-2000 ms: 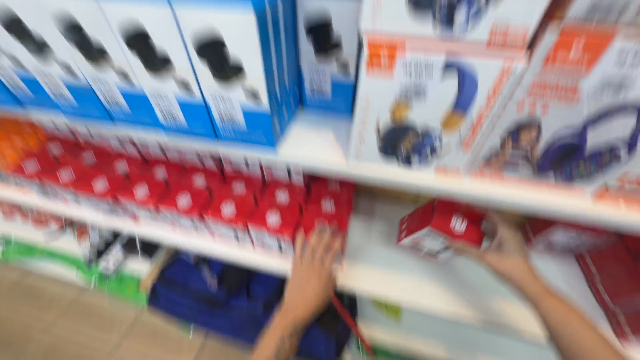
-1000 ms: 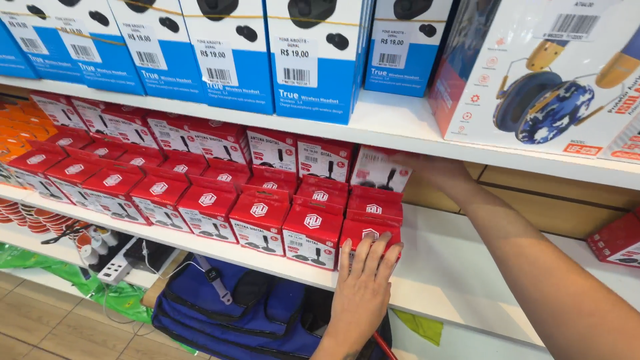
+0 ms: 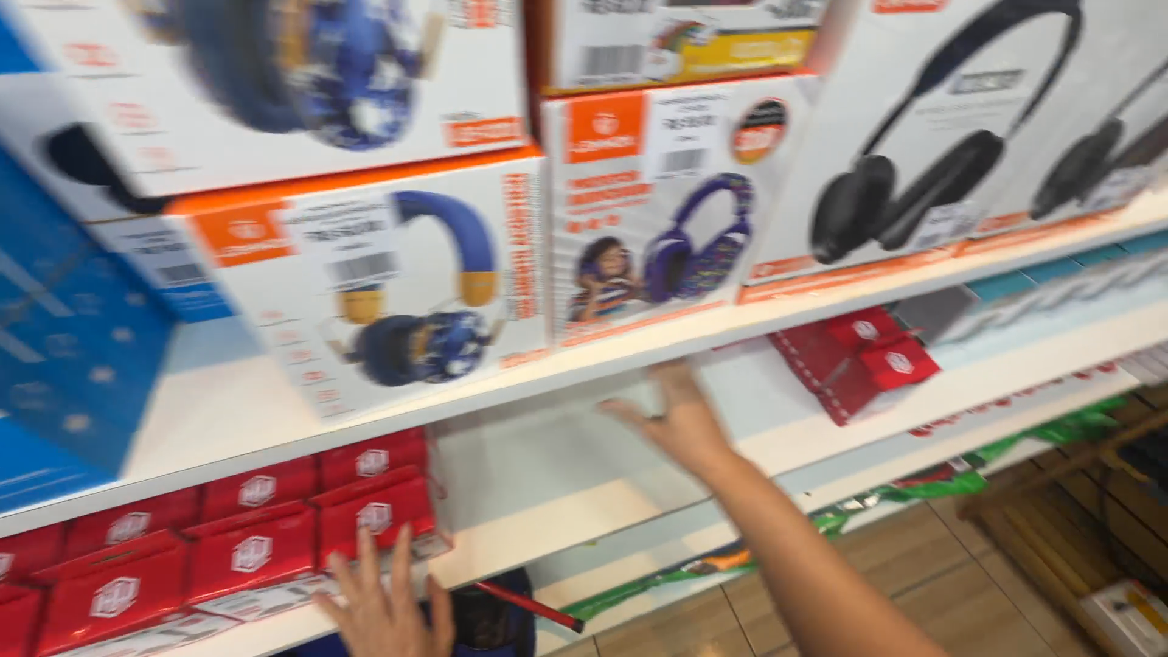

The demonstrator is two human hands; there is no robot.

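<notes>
My left hand (image 3: 388, 584) rests with spread fingers against the front of the end box in a block of red antenna boxes (image 3: 251, 552) on the lower shelf. To the right, my right hand (image 3: 671, 411) reaches over the same white shelf (image 3: 547, 493), fingers apart and holding nothing, some fingertips partly hidden under the upper shelf's edge. Farther right on that shelf stand a few more red boxes (image 3: 858, 365), not touched by either hand.
Boxed headphones (image 3: 401, 292) line the upper shelf (image 3: 365, 420), with blue boxes (image 3: 73, 301) at its left. Teal-topped boxes (image 3: 1031, 278) stand farther right on the lower shelf. A red rod (image 3: 529, 607) and green plastic (image 3: 639, 593) lie below. Wooden slats are at lower right.
The view has swung right. My right hand has come away from the rear of the red boxes and is over bare shelf. My left hand stays at the front end box.
</notes>
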